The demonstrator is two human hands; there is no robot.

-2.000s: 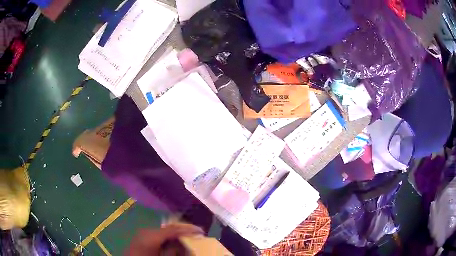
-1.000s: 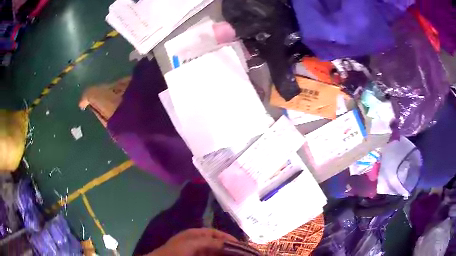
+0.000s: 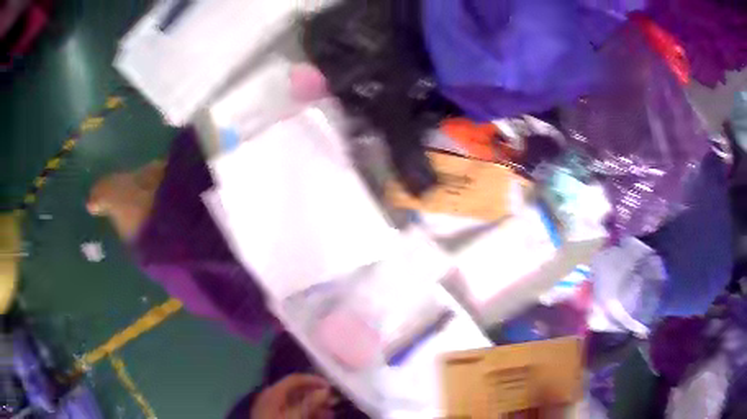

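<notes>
White sheets (image 3: 295, 196) lie overlapping down the middle of the paper-covered table. A dark blue pen (image 3: 418, 337) and a pale pink slip (image 3: 346, 334) lie on the lower sheets. A yellow-brown pad (image 3: 512, 378) with printing is in front of the sheets' lower right end, cut off by the bottom edge. A small reddish-brown patch at its lower edge may be a fingertip of my right hand; the rest is out of the picture. My left hand (image 3: 296, 398) is at the bottom edge, blurred and partly cut off, fingers curled; whether it holds anything is unclear.
Another yellow-brown pad (image 3: 473, 186) and a blue-edged white pad (image 3: 504, 258) lie right of the sheets. Black cloth (image 3: 364, 61), blue cloth (image 3: 508, 53) and purple plastic-wrapped cloth (image 3: 639, 131) are beyond. Purple cloth (image 3: 196, 254) is at left, over the green floor (image 3: 65, 155).
The view has shifted and blurred. The yellow-brown pad, seen beside my hand at the bottom two seconds ago and not seen one second ago, now shows at lower right. My left hand is lower and further left.
</notes>
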